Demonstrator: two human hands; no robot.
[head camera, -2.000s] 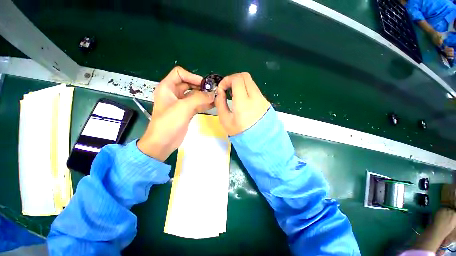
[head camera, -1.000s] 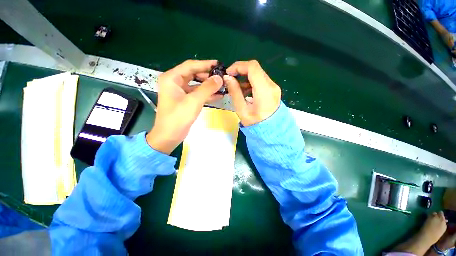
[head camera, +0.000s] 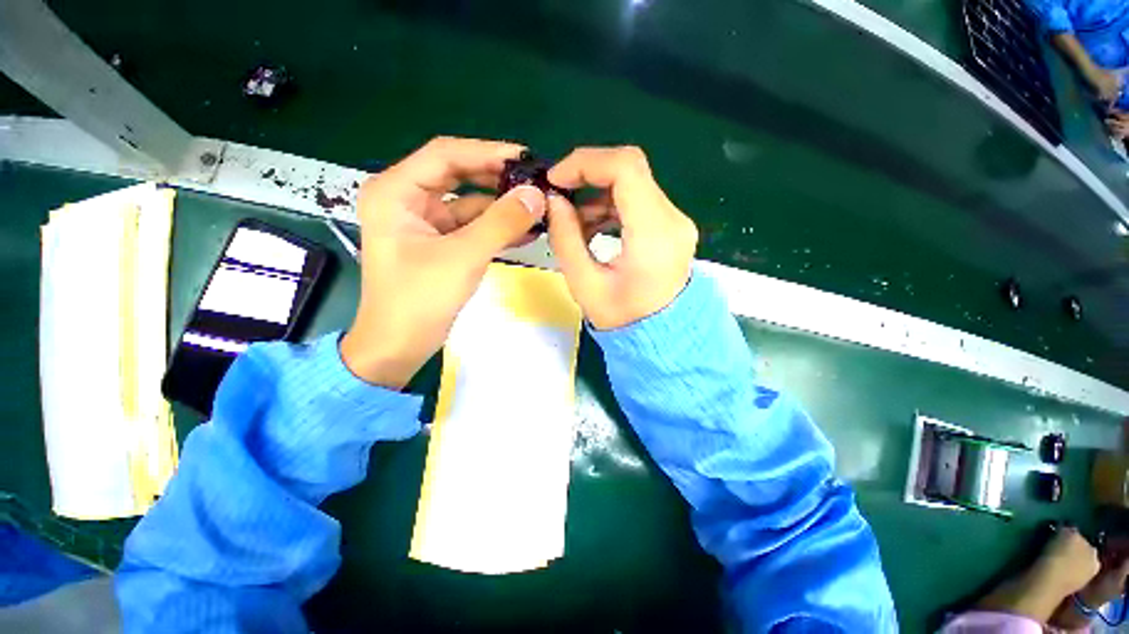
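Observation:
A small round black unit (head camera: 525, 176) is held in the air between both hands, above the whitish rail. My left hand (head camera: 427, 254) grips it from the left between thumb and fingers. My right hand (head camera: 629, 235) touches it from the right with thumb and forefinger. The fingertips hide much of the unit, and I cannot tell if a tiny piece is between them. A white sheet stack with yellow edges (head camera: 501, 434) lies on the green bench below my hands.
A second sheet stack (head camera: 87, 359) and a phone (head camera: 248, 303) lie at left. The rail (head camera: 842, 322) has a slanted post. Black units (head camera: 266, 83) sit on the belt. A spool in a holder (head camera: 978, 473) and another person's hand (head camera: 1067, 560) are at right.
The black unit has been turned between my fingers, and my hands are slightly higher in view. The other person's hand at right has shifted. The view has moved a little.

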